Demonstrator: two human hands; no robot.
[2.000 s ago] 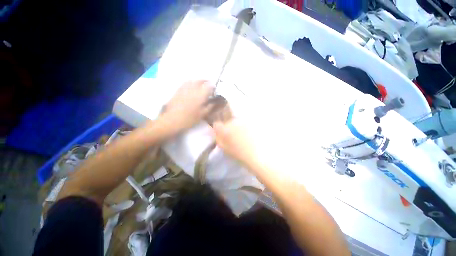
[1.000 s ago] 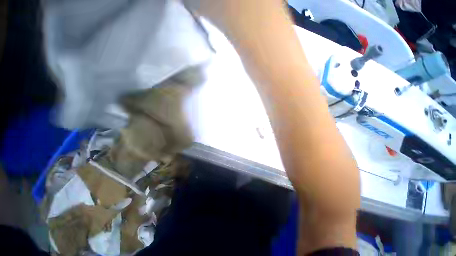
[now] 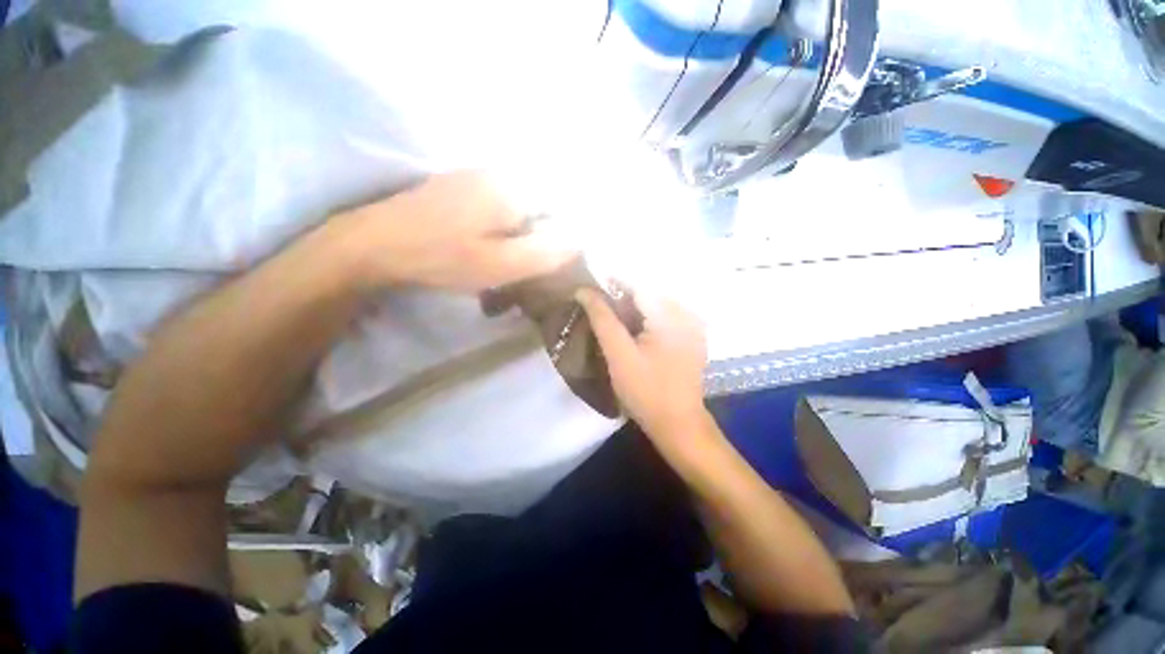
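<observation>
A small khaki piece with a curved lower end lies between my hands, left of the machine. My left hand holds its upper left side. My right hand holds its right side, with the thumb on top. A large white cloth with khaki parts and a tan band spreads over the table's left side and hangs over the front. The fingertips of my left hand are partly lost in the lamp's glare. The sewing machine's head stands above right; its needle area is hidden by glare.
The table's grey ribbed front edge runs to the right. Below it, a white bundle with a tan band lies in a blue bin. Khaki and white pieces lie below left. A person's light-coloured clothing shows at the far right.
The view has moved closer to the machine. The white and khaki garment, swung at left before, now lies spread beside the machine. Both hands are now together on the small khaki piece.
</observation>
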